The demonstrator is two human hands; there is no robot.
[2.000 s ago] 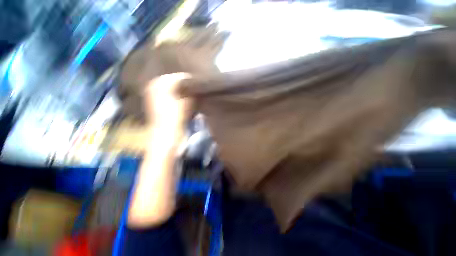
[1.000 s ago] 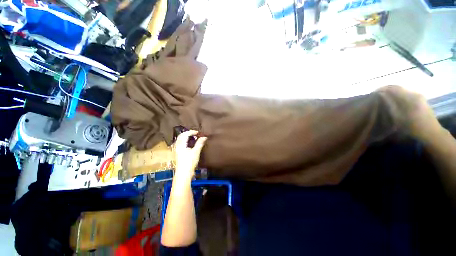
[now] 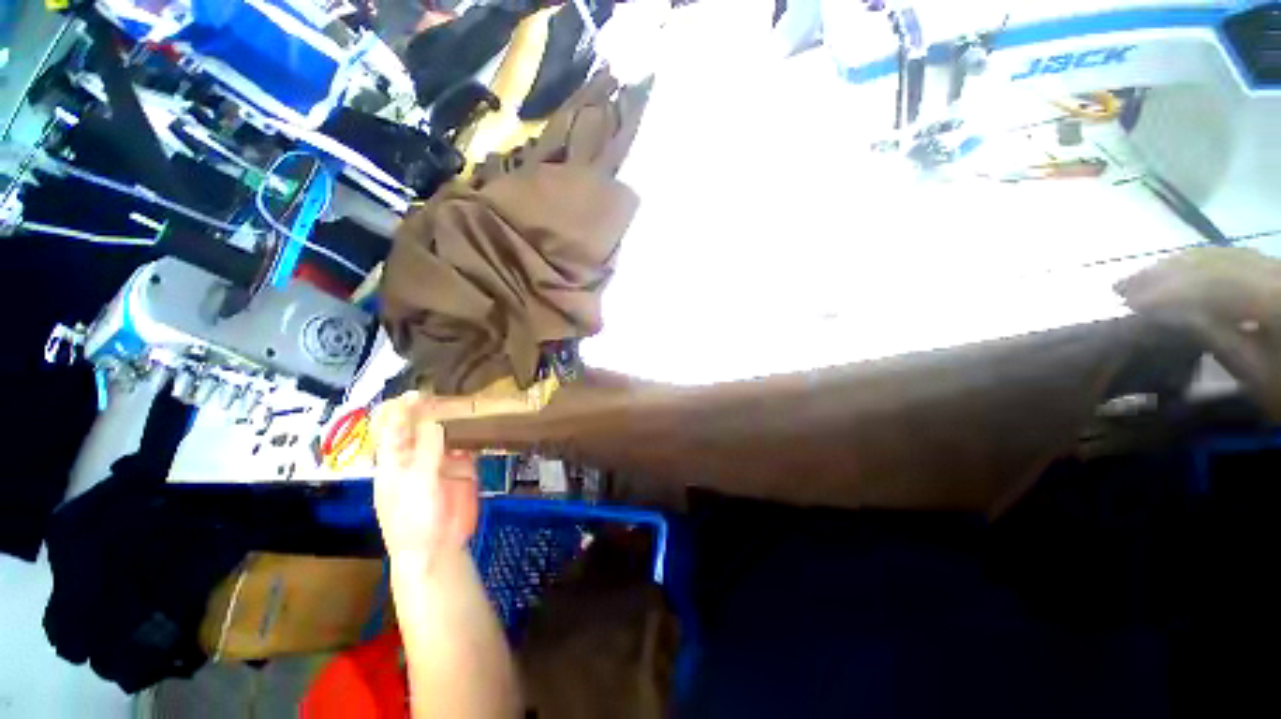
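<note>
A brown cloth panel (image 3: 843, 429) is stretched between my two hands along the front edge of the white table (image 3: 787, 281). My left hand (image 3: 422, 457) grips its left end. My right hand (image 3: 1215, 302) is at its right end near the right rim of the picture; its fingers are blurred but closed on the cloth. A crumpled brown cloth pile (image 3: 513, 260) lies at the table's left side. The white sewing machine marked JACK (image 3: 1075, 63) stands at the upper right, its needle area in bright glare.
Tweezers (image 3: 1173, 197) and small orange-handled snips (image 3: 1089, 106) lie under the machine arm. A blue basket (image 3: 672, 562) with brown cloth is below the table. Another machine (image 3: 239, 323) stands at left, with a cardboard box (image 3: 295, 604) below.
My left hand has moved left and pulled the panel's end away from the crumpled pile. The panel now hangs narrower and tighter. The view has shifted, showing more of the JACK machine.
</note>
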